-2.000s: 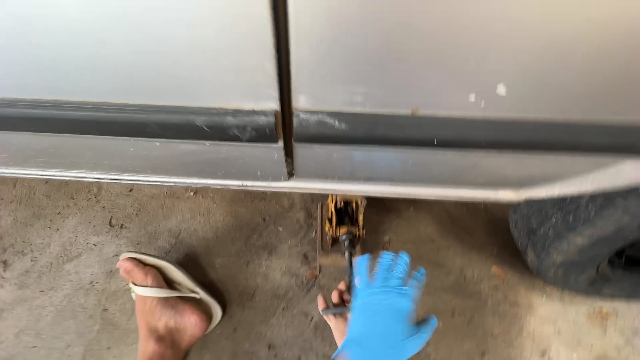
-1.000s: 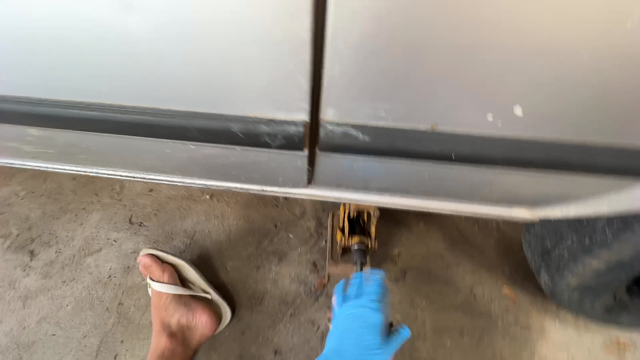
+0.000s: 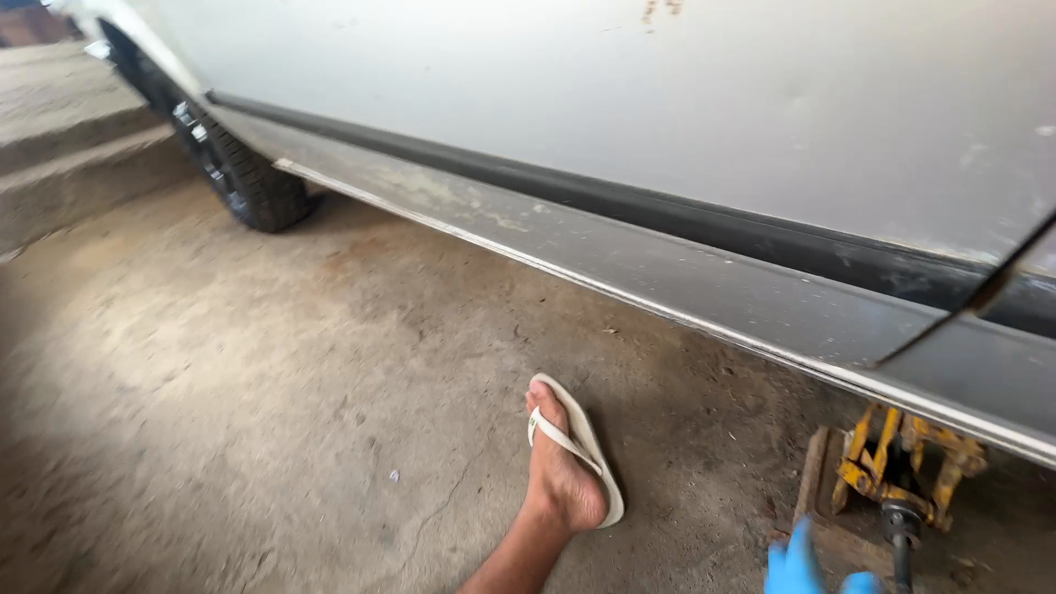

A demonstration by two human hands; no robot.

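Note:
My left hand (image 3: 813,569), in a blue glove, shows only in part at the bottom edge, right of centre. Its visible fingers are extended and apart, with nothing seen between them; the palm is cut off. Just to its right, a dark metal bar (image 3: 902,561) runs up to the socket-like end of a worn yellow scissor jack (image 3: 891,462). That jack sits beneath the car's sill, on or beside a flat brown piece (image 3: 813,474); its top is hidden by the sill. My right hand is out of view.
The silver car's side (image 3: 577,107) and sill (image 3: 627,256) cross the view above the concrete floor (image 3: 272,396). A wheel (image 3: 247,173) stands at the upper left near a concrete step (image 3: 74,173). A foot in a pale flip-flop (image 3: 569,462) rests at lower centre.
The view has swung left, bringing the other wheel and step into sight. My gloved hand, earlier over the bar, now shows to its left. The bare hand seen two seconds ago is out of view.

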